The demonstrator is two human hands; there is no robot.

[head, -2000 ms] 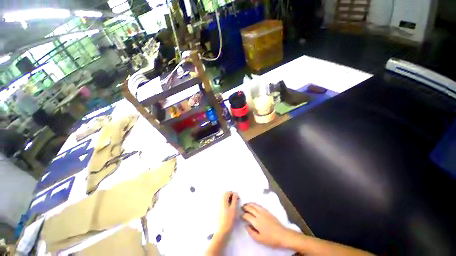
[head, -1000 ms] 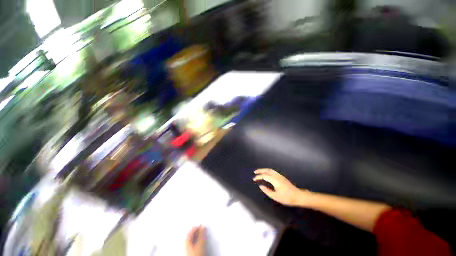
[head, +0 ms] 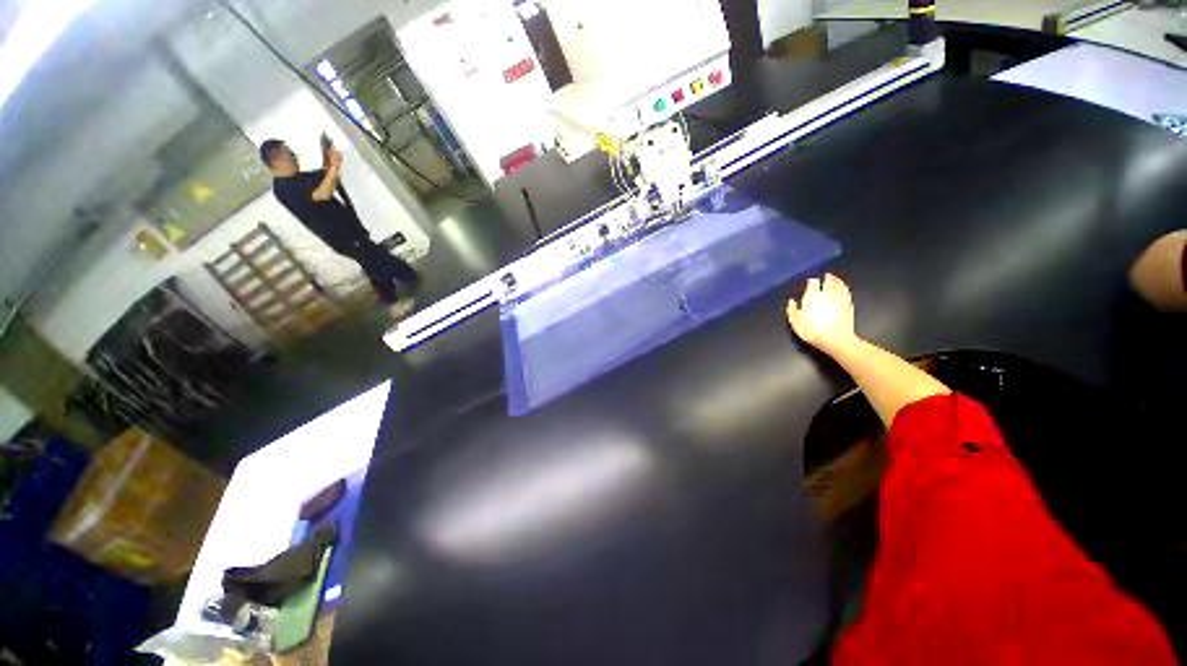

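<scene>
A blue-tinted clear sewing template lies on the black machine table, its back edge against the white rail and sewing head. My left hand, on a red-sleeved arm, hovers or rests just off the template's right front corner. Its fingers are slightly apart and nothing shows in them. The hand looks apart from the sheet. At the right edge, a bare part of what looks like my right hand or forearm is cut off, so its grip is hidden.
The machine head and long rail cross the table's back. A white side table at left holds dark and green scraps. A cardboard box stands beyond. A person in dark clothes stands at the back left.
The view has swung right, from the white side table with khaki cloth and white pieces to the machine and template. My hands no longer show over the white pieces.
</scene>
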